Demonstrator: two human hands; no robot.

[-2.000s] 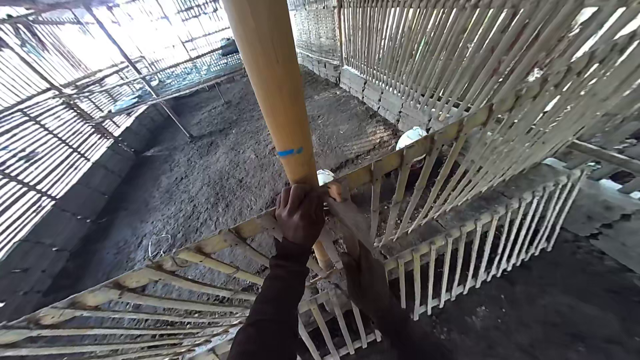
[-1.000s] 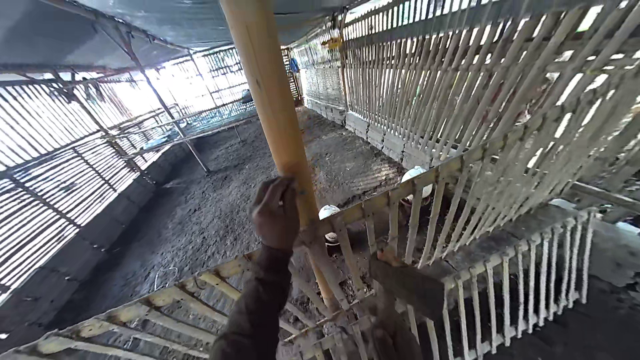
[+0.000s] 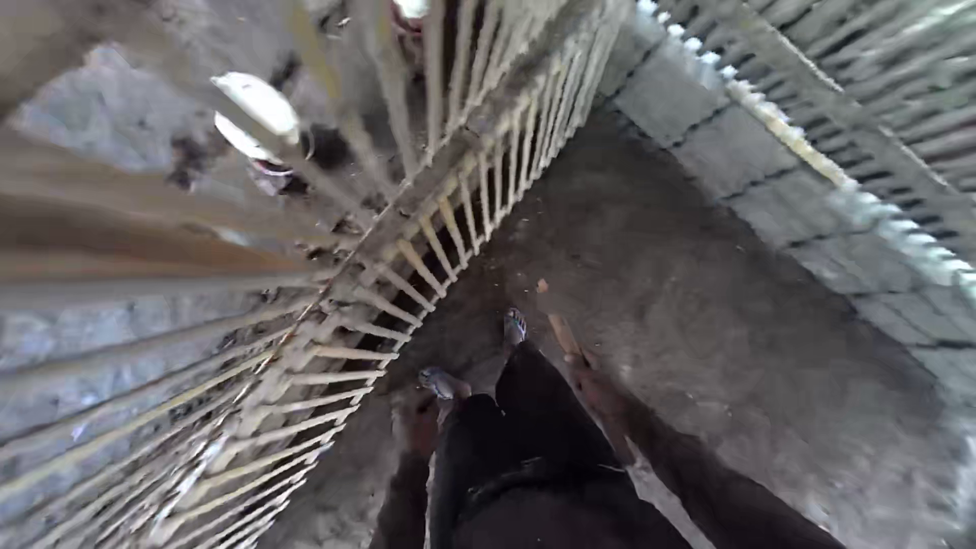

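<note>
My right hand (image 3: 587, 374) hangs low beside my right leg, closed around a wooden piece (image 3: 563, 334) like a tool handle that sticks out past my foot. Any blade or rest of that tool cannot be made out. On the other side, my left hand (image 3: 423, 423) hangs by my left leg, close to the shoe (image 3: 442, 381). It is dark and blurred, so its fingers and anything in them cannot be told. Neither hand appears to touch the bamboo slat fence (image 3: 366, 244) at the left.
Beyond the fence, a blurred pole (image 3: 137, 240) crosses the left side, and a white container (image 3: 259, 114) with a reddish base stands behind the slats. A low concrete block wall (image 3: 762, 183) topped by slats runs along the right. My feet stand on bare ground (image 3: 648, 267) between them.
The view has swung sharply down to my feet. My left hand, on the thick bamboo pole earlier, is now off it and low by my leg. My right hand has also dropped beside my leg.
</note>
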